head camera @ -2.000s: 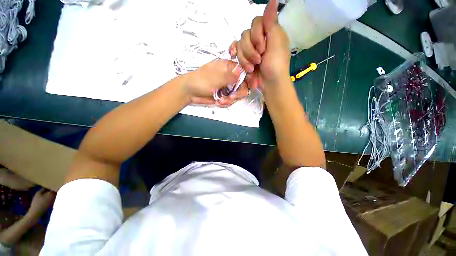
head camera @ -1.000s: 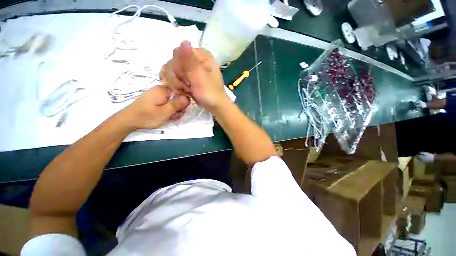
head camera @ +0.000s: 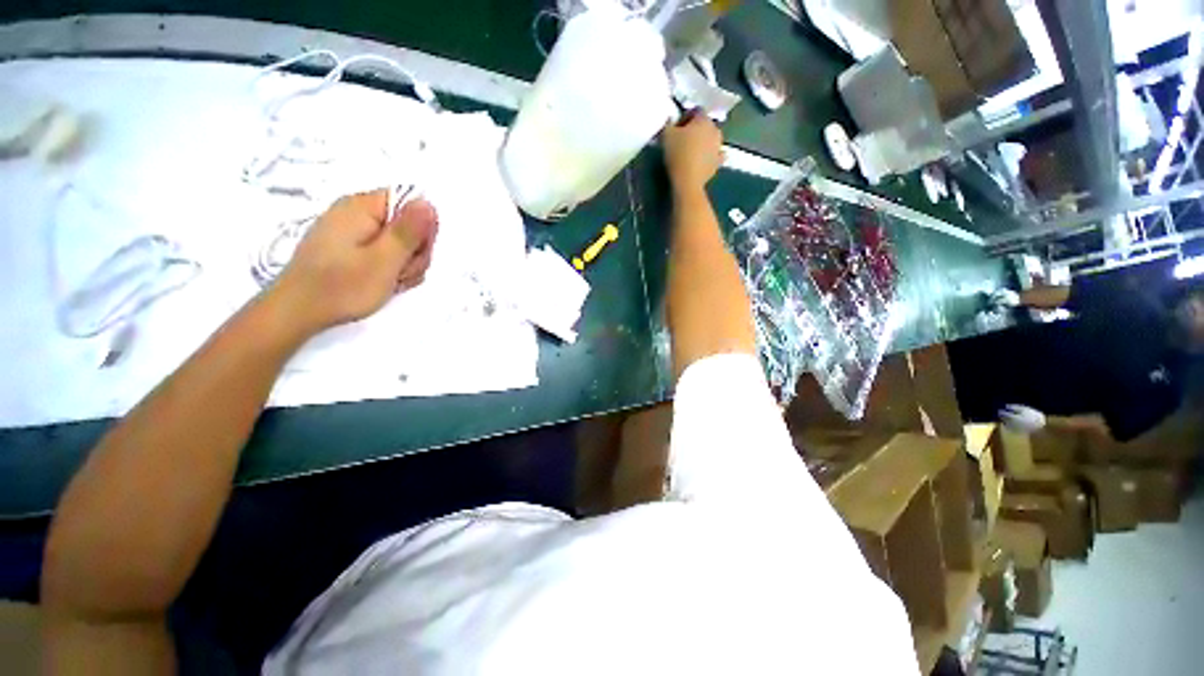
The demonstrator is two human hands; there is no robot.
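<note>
My left hand [head camera: 357, 258] is closed above the white sheet [head camera: 436, 357], with a bit of white cable [head camera: 400, 197] showing at its fingertips. Most of what it holds is hidden. My right hand [head camera: 693, 156] is stretched forward to the right of the large translucent bottle [head camera: 581, 119]. Its fingertips are at the edge of a crumpled white piece [head camera: 704, 87]; whether they grip it cannot be told. A looped white cable [head camera: 126, 284] lies on the sheet at left, and another cable [head camera: 280, 244] lies partly behind my left hand.
A yellow screwdriver [head camera: 597, 247] and a small white cloth or paper [head camera: 561, 293] lie right of the sheet. A clear plastic bag or tray with dark red parts [head camera: 832, 284] is further right. Cartons [head camera: 898, 495] stand below the bench. A person in dark clothes [head camera: 1103, 343] is at far right.
My hands were together over the sheet and are now apart. My right hand has reached forward past the bottle. My left hand stays over the sheet. The view has turned to the right.
</note>
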